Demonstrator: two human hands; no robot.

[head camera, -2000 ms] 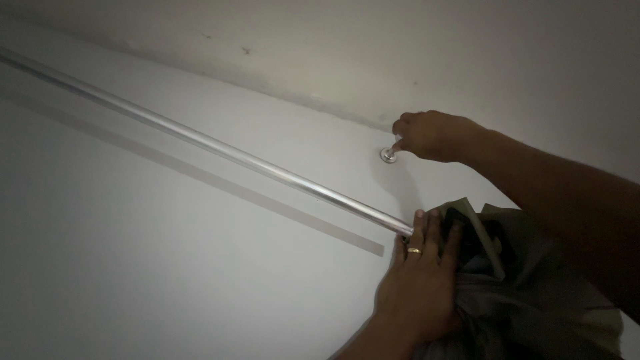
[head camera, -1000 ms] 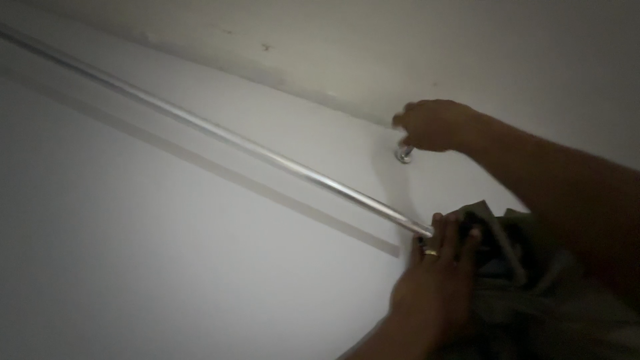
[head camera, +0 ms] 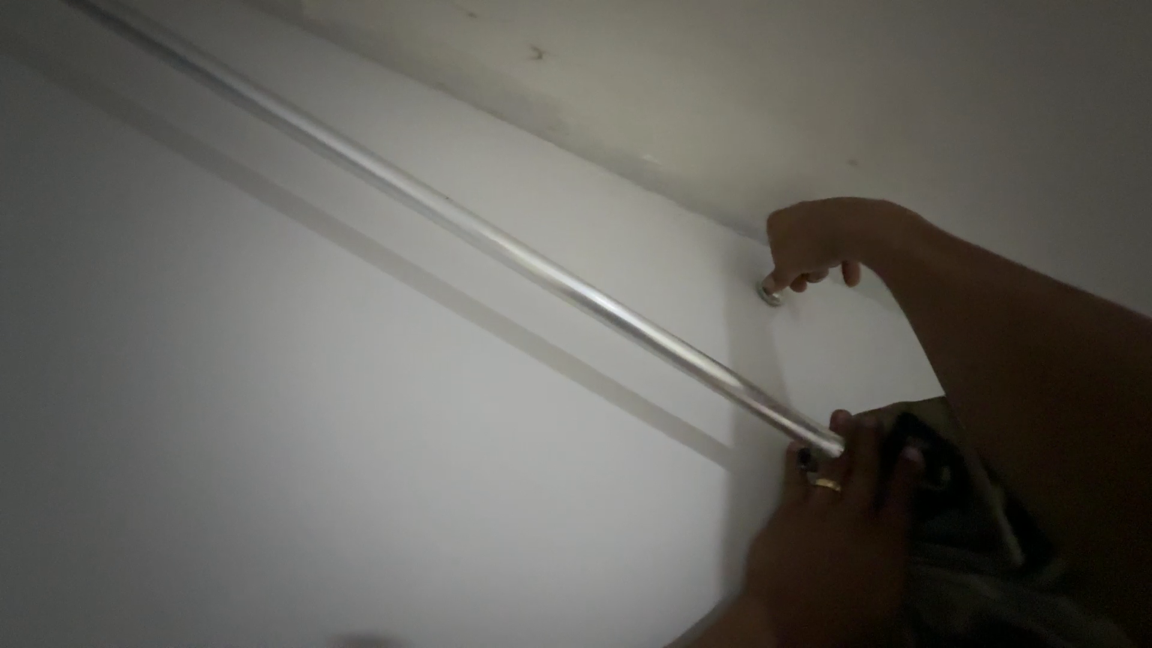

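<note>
A long shiny metal rod (head camera: 558,279) slants down from the upper left, and its lower end reaches the fingers of my left hand (head camera: 837,531), which wears a ring. These fingers are around the rod end, beside bunched dark green cloth (head camera: 972,504); their exact hold is partly hidden. Above and to the left of the cloth, a small round metal fitting (head camera: 769,292) sits against the white wall. The fingertips of my right hand (head camera: 819,243) are on this fitting, with the hand bent down over it and the other fingers curled.
The pale wall (head camera: 360,432) carries the rod's long shadow. Just above my right hand, it meets the stained ceiling (head camera: 630,99). My right forearm passes in front of part of the cloth. The lower right is very dark.
My right hand has tilted over the fitting, and its fingers are curled differently. My left hand stays at the rod end. The view has shifted slightly.
</note>
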